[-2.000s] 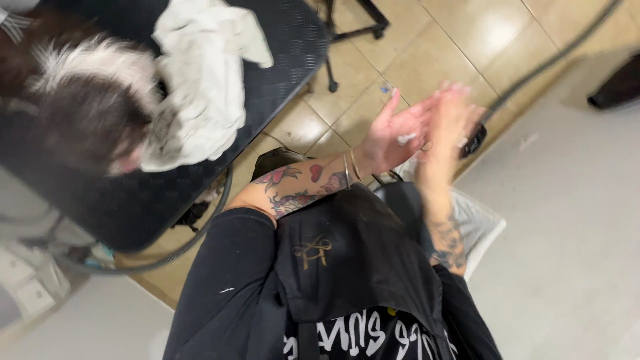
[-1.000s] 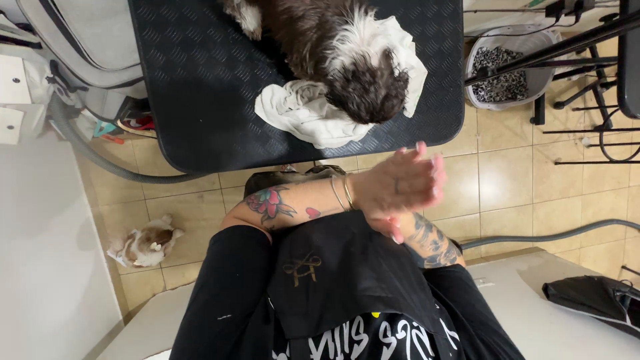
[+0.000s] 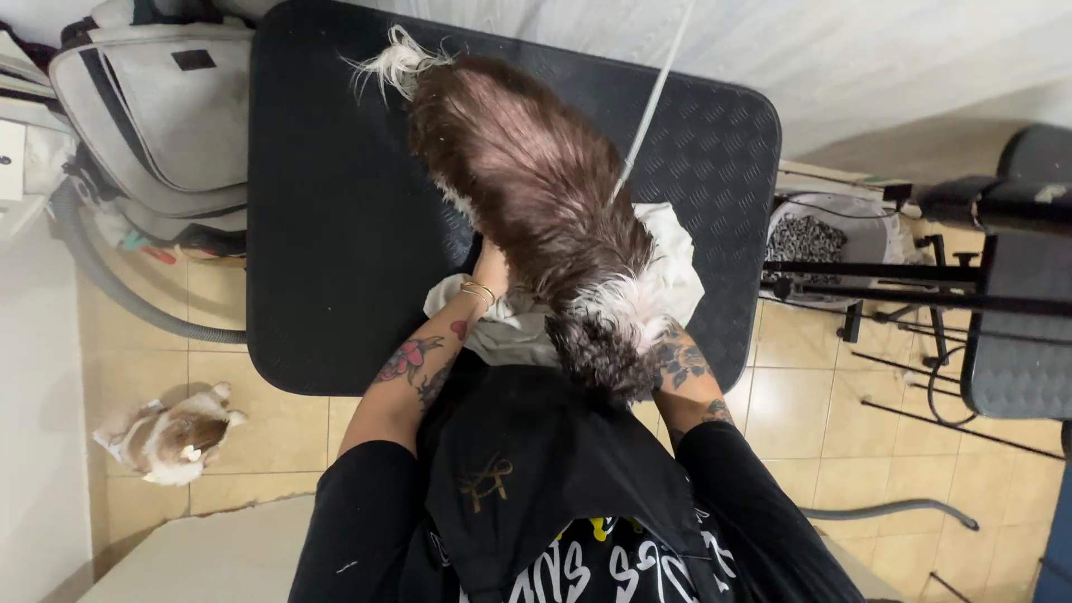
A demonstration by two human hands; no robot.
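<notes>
A wet brown and white dog (image 3: 536, 176) stands on a black textured grooming table (image 3: 322, 251), its head toward me and its tail at the far left. Under its front end lies a rumpled whitish towel (image 3: 511, 335). My left hand (image 3: 492, 266) reaches beneath the dog's chest or near front leg; its fingers are hidden by the body. My right forearm passes beside the dog's head, and the right hand is out of sight behind the head and neck. A pale tether (image 3: 657, 100) runs from the dog's neck area up past the table's far edge.
A second small dog (image 3: 172, 431) lies on the tiled floor at left. A grey hose (image 3: 138, 297) curves beside the table, below a grey pet carrier (image 3: 172, 109). At right are a white bin (image 3: 871, 222), black metal stands and another black table (image 3: 1022, 335).
My hands were together in front of me, palms rubbing; now they have parted and reached to either side of the dog's front end. The view has shifted to show the whole table.
</notes>
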